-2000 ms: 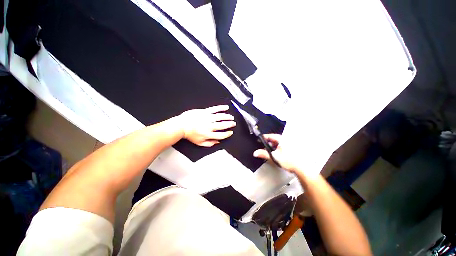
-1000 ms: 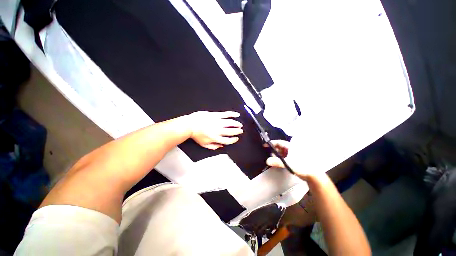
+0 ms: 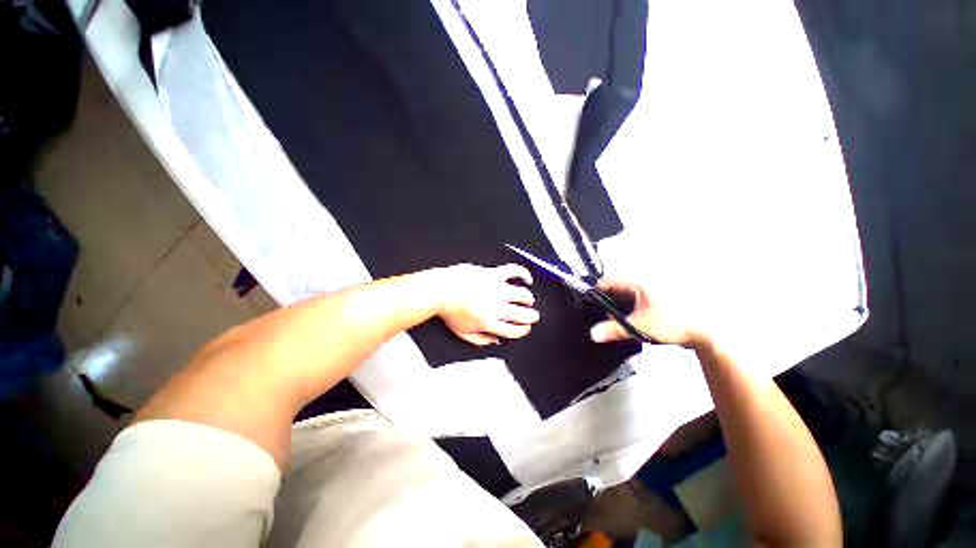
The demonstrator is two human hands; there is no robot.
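Black fabric (image 3: 375, 139) lies flat across the white table cover (image 3: 738, 161). A narrow white interlining strip (image 3: 514, 139) runs along its right edge. My left hand (image 3: 492, 304) rests on the black fabric, fingers slightly curled, pressing on it and gripping nothing that I can see. My right hand (image 3: 642, 316) holds the scissors (image 3: 578, 285) by their dark handles. The silver blades point up and left over the black fabric, just below the strip's lower end. The blades look nearly closed.
Another dark fabric piece (image 3: 605, 128) lies right of the strip. A pale grey sheet (image 3: 214, 128) lies along the table's left side. A small black piece (image 3: 478, 462) is at the front edge, near the iron's dark body (image 3: 557, 512). Blue items are on the floor at left.
The view has shifted, so the table appears turned. My right hand and the scissors have turned, and the blades now point more to the left. My left hand stays on the fabric, its fingers more curled.
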